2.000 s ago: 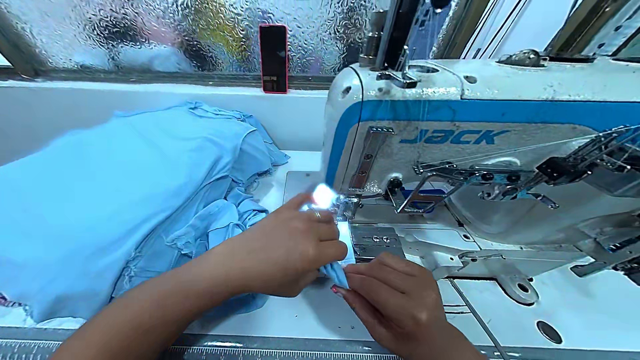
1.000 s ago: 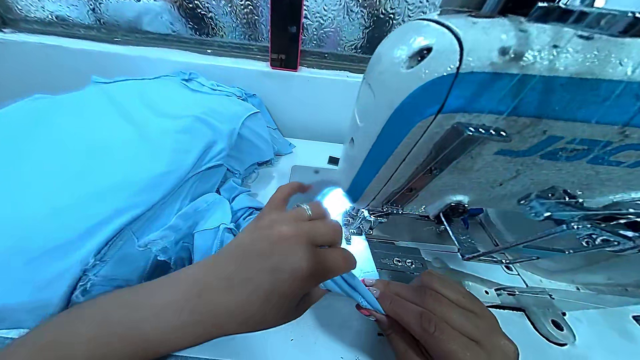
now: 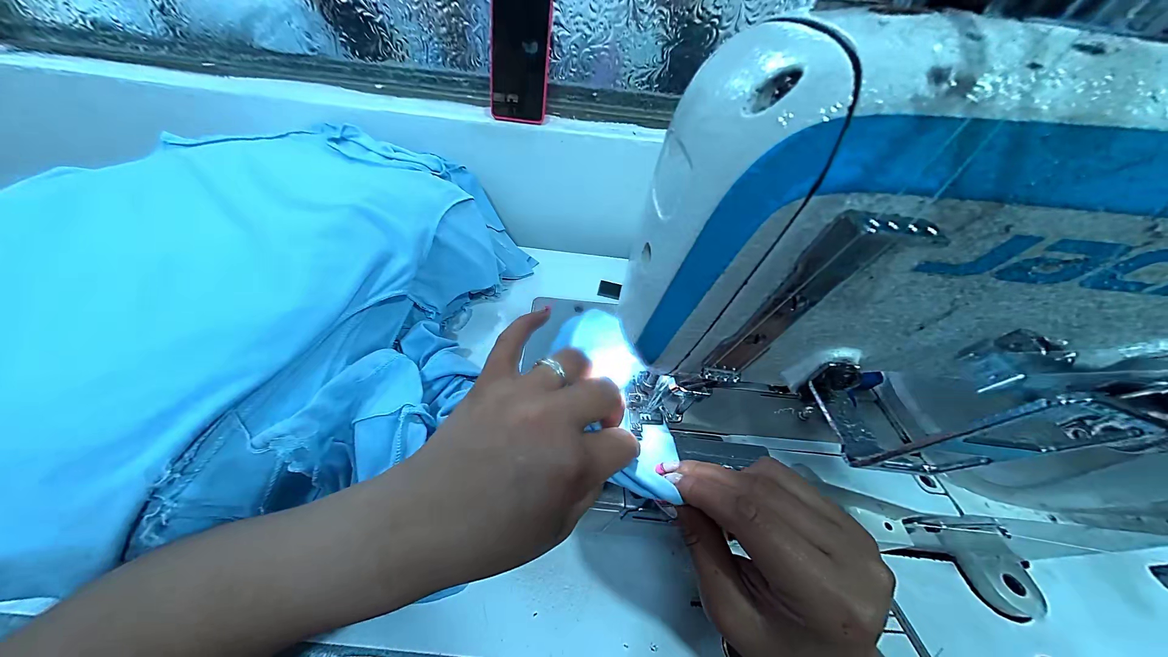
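Observation:
A narrow piece of light blue fabric lies at the presser foot of a white and blue Jack industrial sewing machine, under its bright lamp. My right hand pinches the near end of that fabric between thumb and finger. Curled over the fabric's left side, my left hand wears a ring; its index finger is raised and its other fingers are bent against the cloth. Whether they grip it is hidden. A large pile of light blue garments is spread to the left of the machine.
A phone with a red edge stands upright on the ledge below a textured glass window. Metal thread guides and looper-side levers stick out at the machine's front right. A metal plate with a hole lies at lower right.
The view has come closer to the machine since the first frame. My left index finger now points up and away from the others. My right hand keeps its pinch on the fabric.

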